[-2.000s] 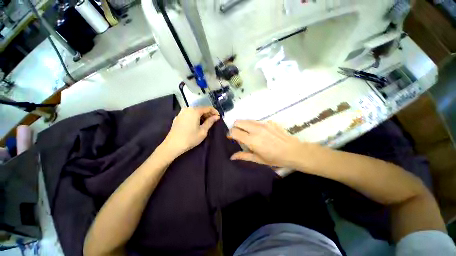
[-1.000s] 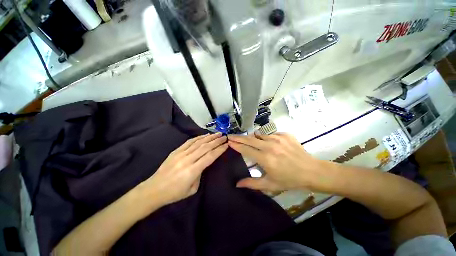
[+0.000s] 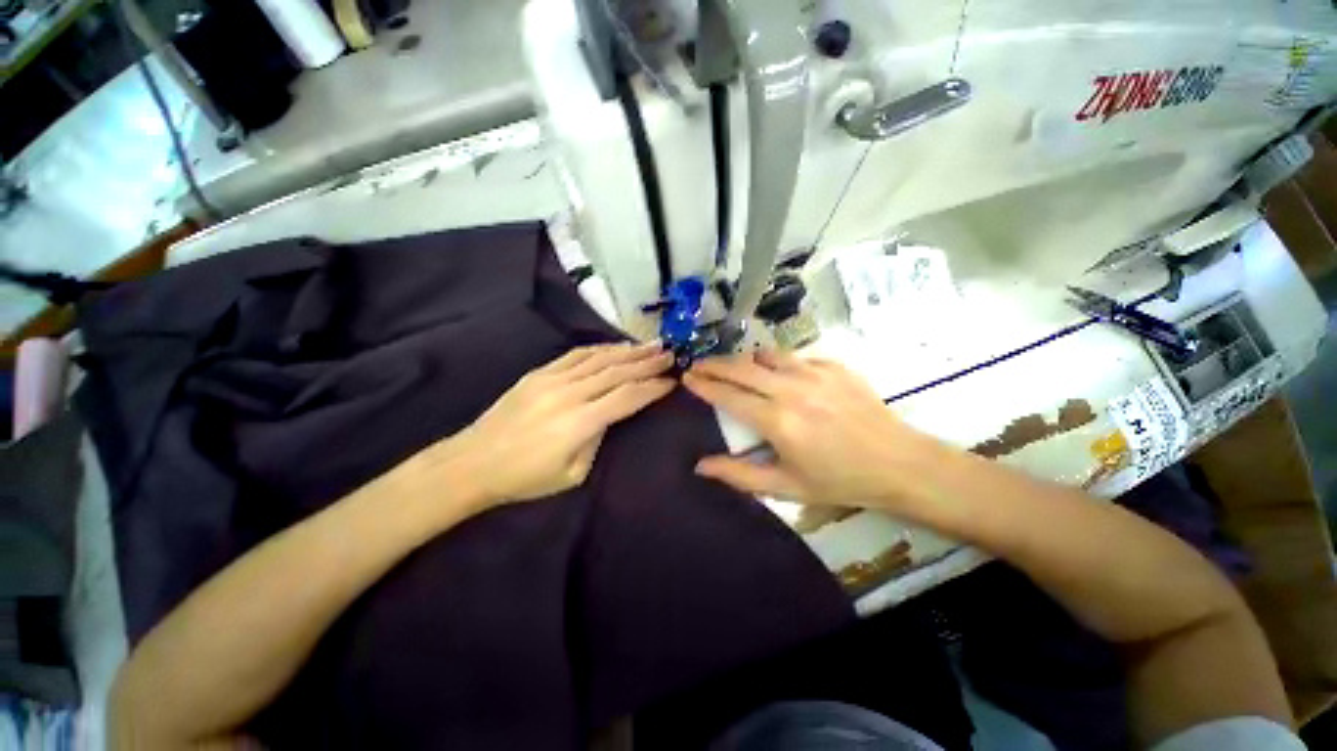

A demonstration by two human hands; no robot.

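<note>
The dark plum-black garment [image 3: 440, 338] lies folded over the left of the table and hangs over the front edge. My left hand [image 3: 565, 418] lies flat on the cloth, fingertips at the presser foot. My right hand [image 3: 799, 426] rests at the cloth's right edge, fingertips beside the foot, thumb apart. The presser foot [image 3: 686, 354] is down among my fingertips, partly hidden. The blue fitting [image 3: 683, 304] is just above it. The sewing machine head [image 3: 909, 118] stands over the cloth.
Dark-handled snips [image 3: 1144, 320] lie at the right, beside the recessed parts tray [image 3: 1229, 349]. A crinkly clear bag with white labels [image 3: 897, 286] lies right of the needle. A cardboard box [image 3: 1290, 499] is below right. A pink thread cone [image 3: 38, 385] is at far left.
Since two seconds ago, my left hand has gone from pinching the cloth edge to lying flat on it. Over the last second the hands stay at the foot; the view has shifted slightly.
</note>
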